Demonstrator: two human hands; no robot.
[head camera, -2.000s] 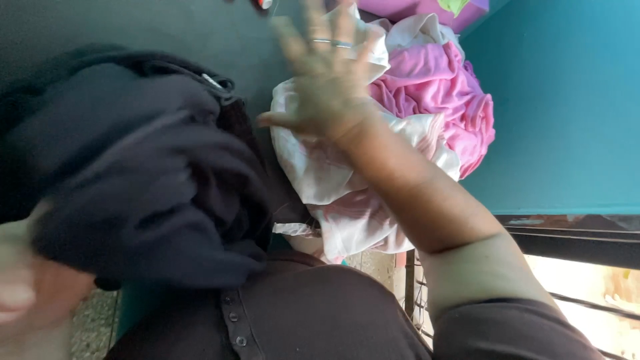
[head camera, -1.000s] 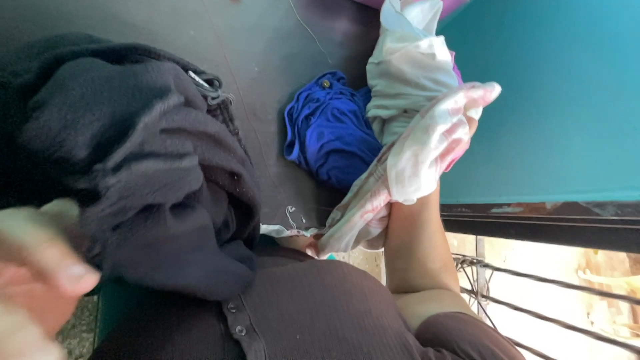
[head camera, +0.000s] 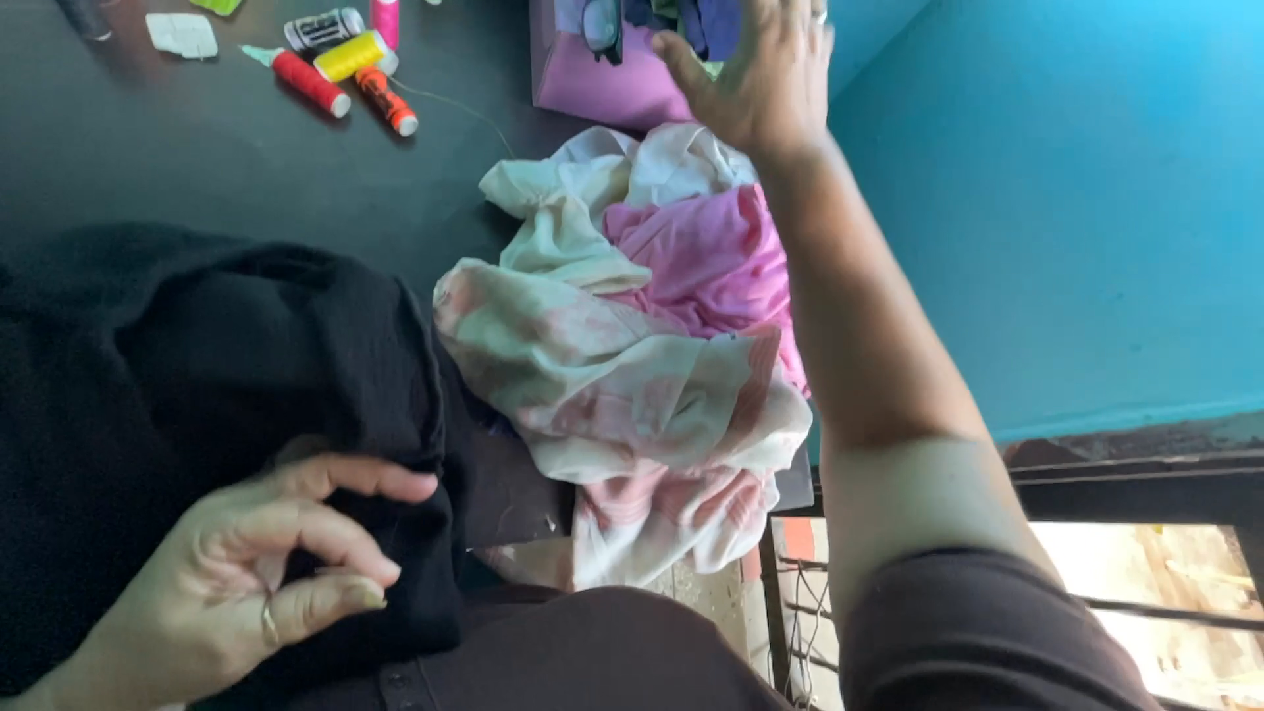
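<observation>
My left hand (head camera: 281, 568) is over the dark cloth (head camera: 197, 365) at the lower left, fingers curled but apart, and nothing shows between them. My right hand (head camera: 775, 84) reaches to the top, spread beside a pink-purple box (head camera: 612, 84) that holds folded items and eyeglasses (head camera: 602, 30); its palm seems to hold nothing. Below it lies a crumpled heap of whitish cloth with pink patches (head camera: 592, 365) and bright pink cloth (head camera: 706, 257). Part of the whitish cloth hangs over the table's near edge.
Several thread spools, among them a red one (head camera: 311, 84), a yellow one (head camera: 351, 56) and an orange one (head camera: 385, 101), lie on the dark table (head camera: 444, 197) at the upper left. A blue-green wall (head camera: 1047, 247) stands at the right, with dark bars (head camera: 1165, 614) below it.
My right hand has let go of the whitish cloth it was lifting and has moved up to the box. Whitish cloth now covers the place where blue cloth showed. The view has shifted.
</observation>
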